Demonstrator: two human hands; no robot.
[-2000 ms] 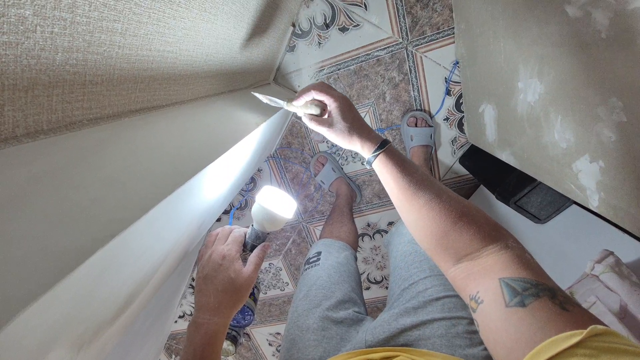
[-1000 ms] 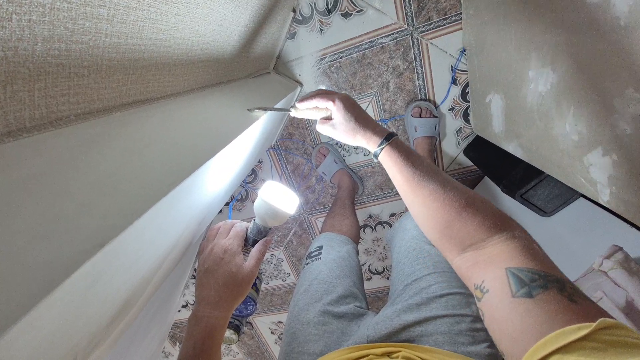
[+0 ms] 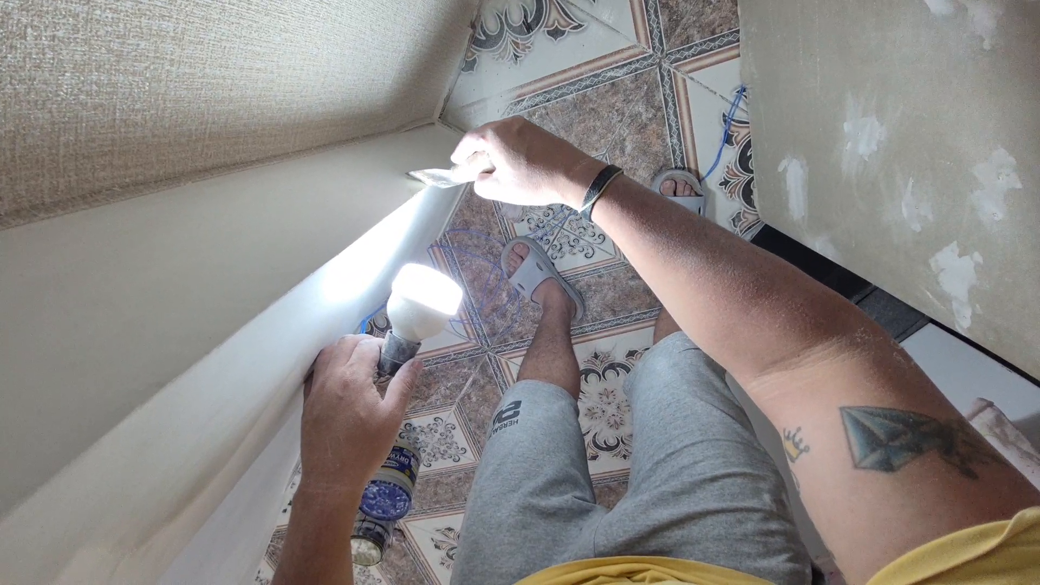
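My right hand (image 3: 520,162) grips a putty knife (image 3: 439,177) by its handle, its blade lying against the far end of the white wall edge (image 3: 382,244). Lower left, my left hand (image 3: 353,406) holds a lit light bulb (image 3: 421,302) by its grey socket (image 3: 398,353), close beside the same edge. The bulb throws a bright patch on the white surface. Part of the knife's handle is hidden by my fingers.
Beige textured wall covering (image 3: 227,89) fills the upper left. A panel with white filler patches (image 3: 861,134) stands at the right. Containers (image 3: 388,487) and a thin blue cable (image 3: 725,134) lie on the patterned tile floor (image 3: 617,106).
The putty knife has turned in my right hand, its blade showing broader now than a second ago. My left hand keeps the lit bulb in about the same place.
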